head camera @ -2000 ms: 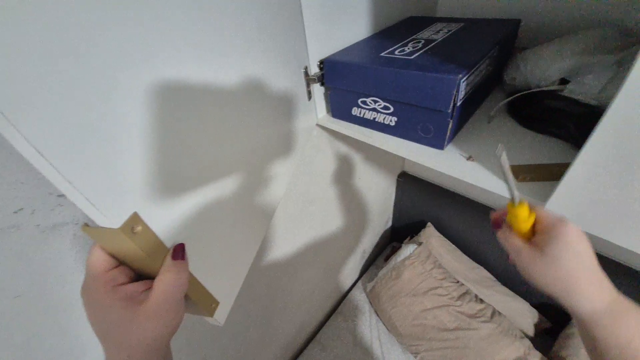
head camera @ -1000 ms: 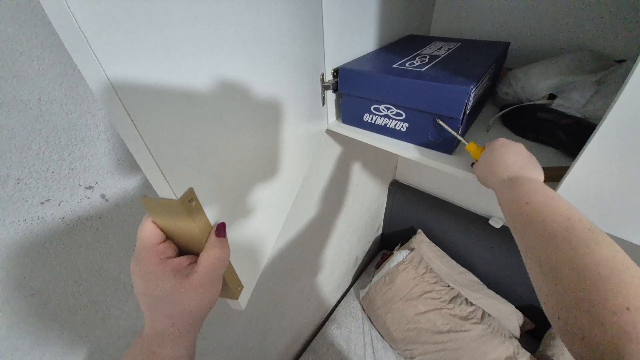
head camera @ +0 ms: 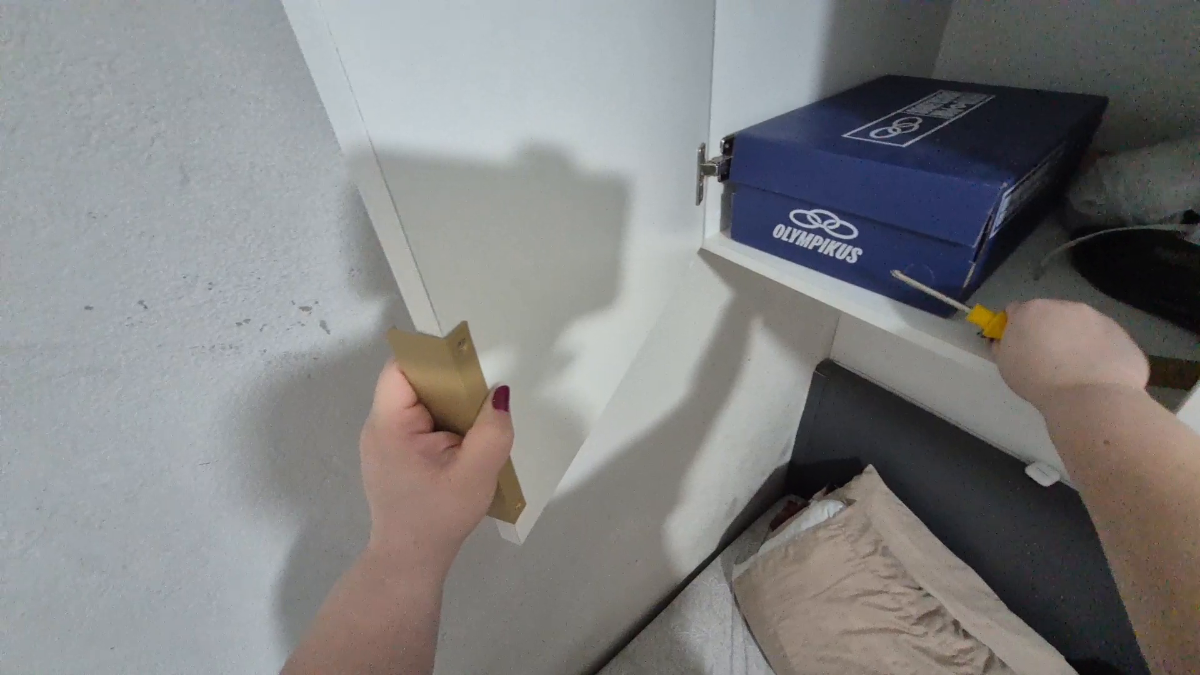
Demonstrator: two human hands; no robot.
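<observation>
My left hand (head camera: 436, 459) grips a gold-coloured metal edge pull (head camera: 441, 380) against the free edge of a white cabinet door (head camera: 506, 234). A screw hole shows near each end of the pull. My right hand (head camera: 1069, 352) is closed around the yellow handle of a screwdriver (head camera: 986, 321). The shaft points left, its tip in front of the lower front of a blue Olympikus shoebox (head camera: 816, 225); whether it touches the box I cannot tell. The box sits on the cabinet shelf, beside a metal hinge (head camera: 703, 173).
Plastic bags (head camera: 1139, 183) and a dark object (head camera: 1134, 272) lie on the shelf (head camera: 844, 305) right of the box. Another gold-coloured piece (head camera: 1174, 372) shows behind my right wrist. Below are a dark headboard (head camera: 900, 422) and a beige pillow (head camera: 872, 581). A rough grey wall (head camera: 169, 281) stands at left.
The view has swung left. The screwdriver, earlier pointing up at the shelf's right part, now points left in front of the shoebox. My left hand keeps its hold on the pull at the door edge.
</observation>
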